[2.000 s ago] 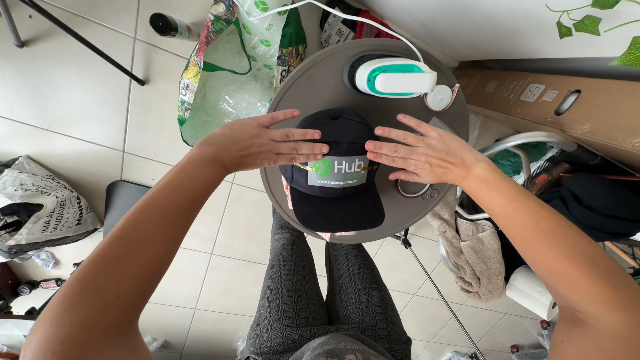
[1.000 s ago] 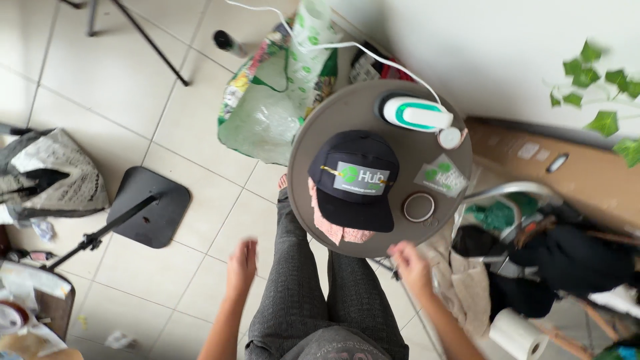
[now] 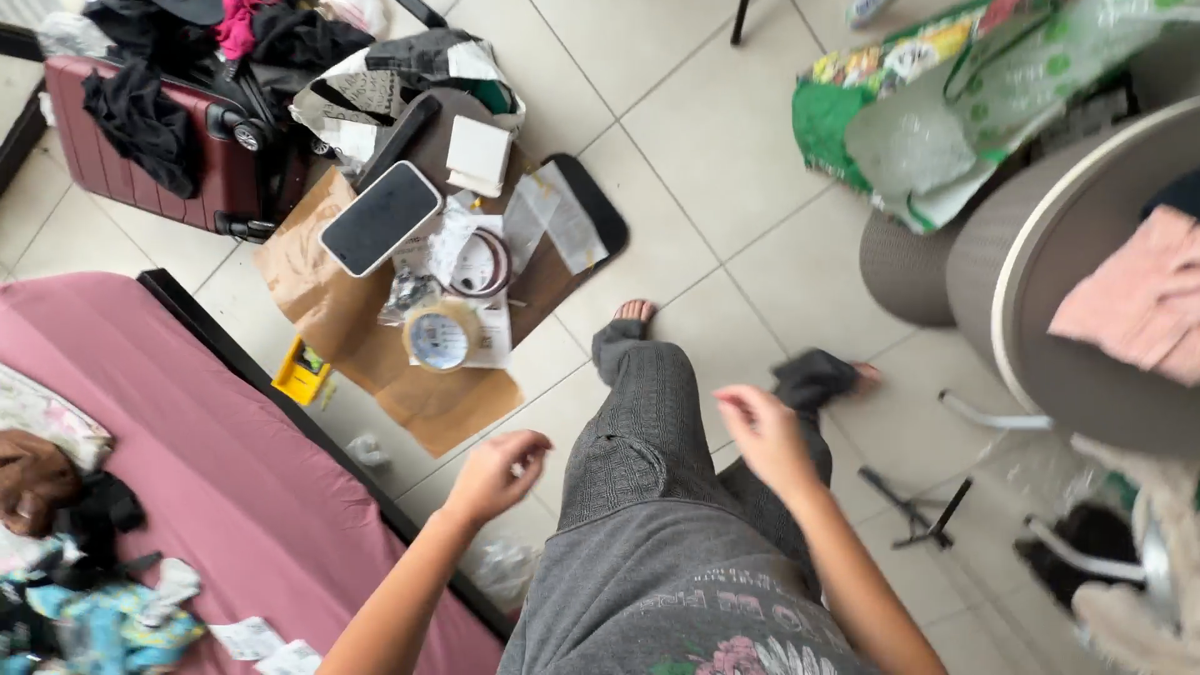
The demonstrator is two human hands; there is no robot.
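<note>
My left hand point(image 3: 502, 473) hovers beside my left hip, its fingers loosely curled with nothing visible in them. In front of my lap is my right hand point(image 3: 764, 436), slightly blurred, fingers bent and holding nothing that I can see. Nearest to the left hand lies brown kraft paper point(image 3: 450, 408) on a small table. On or about it are a roll of clear packing tape point(image 3: 441, 336), a second tape roll point(image 3: 480, 262), a smartphone point(image 3: 382, 219), a small white box point(image 3: 478, 155) and clear plastic sleeves point(image 3: 553, 220). At the right edge, a pink cloth point(image 3: 1139, 295) rests on a round grey table point(image 3: 1041, 366).
A pink-covered bed point(image 3: 234, 487) with clothes runs along the left. Behind it stands a dark red suitcase point(image 3: 169, 178). A green shopping bag point(image 3: 834, 122) sits at the upper right. A small black tripod point(image 3: 914, 511) stands on the tiled floor at right.
My hands have left the black cap, where they rested two seconds ago. The view has swung left, so the round table now shows only at the right edge.
</note>
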